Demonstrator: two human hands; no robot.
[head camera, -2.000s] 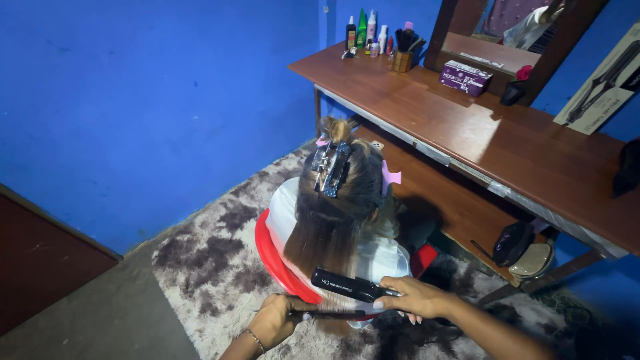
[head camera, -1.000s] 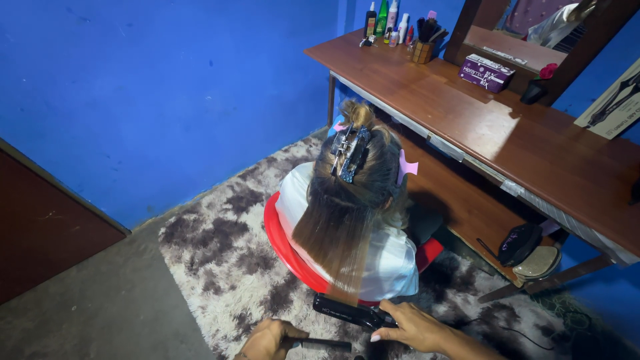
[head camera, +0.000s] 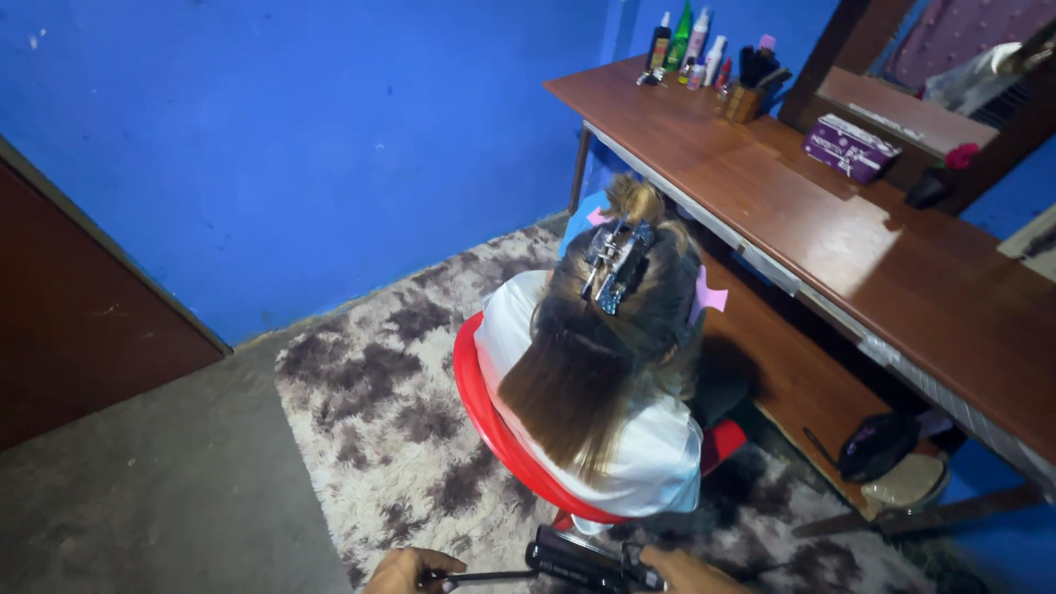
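At the bottom edge, my left hand (head camera: 412, 569) holds a thin black comb (head camera: 495, 576) that points right. Beside it my right hand (head camera: 689, 571) grips a black hair straightener (head camera: 582, 561), whose plates lie just below the chair. Both tools are apart from the hair. A seated person's straight brown hair (head camera: 569, 388) hangs loose over a white top (head camera: 660, 462). Dark metallic hair clips (head camera: 615, 264) pin the upper hair beneath a blond-brown bun (head camera: 634, 198). A pink clip (head camera: 708, 299) sits at the right side of the head.
The person sits on a red plastic chair (head camera: 487, 412) on a shaggy rug (head camera: 396, 412). A wooden dressing table (head camera: 742, 198) stands at the right, with bottles (head camera: 681, 41), a brush holder (head camera: 742, 103), a purple box (head camera: 850, 148) and a mirror. Dark bags lie on its lower shelf (head camera: 784, 388).
The straightener has come off the hair ends and moved down, away from the head. The freed strands lie over the white top. The comb has also moved lower, with my left hand.
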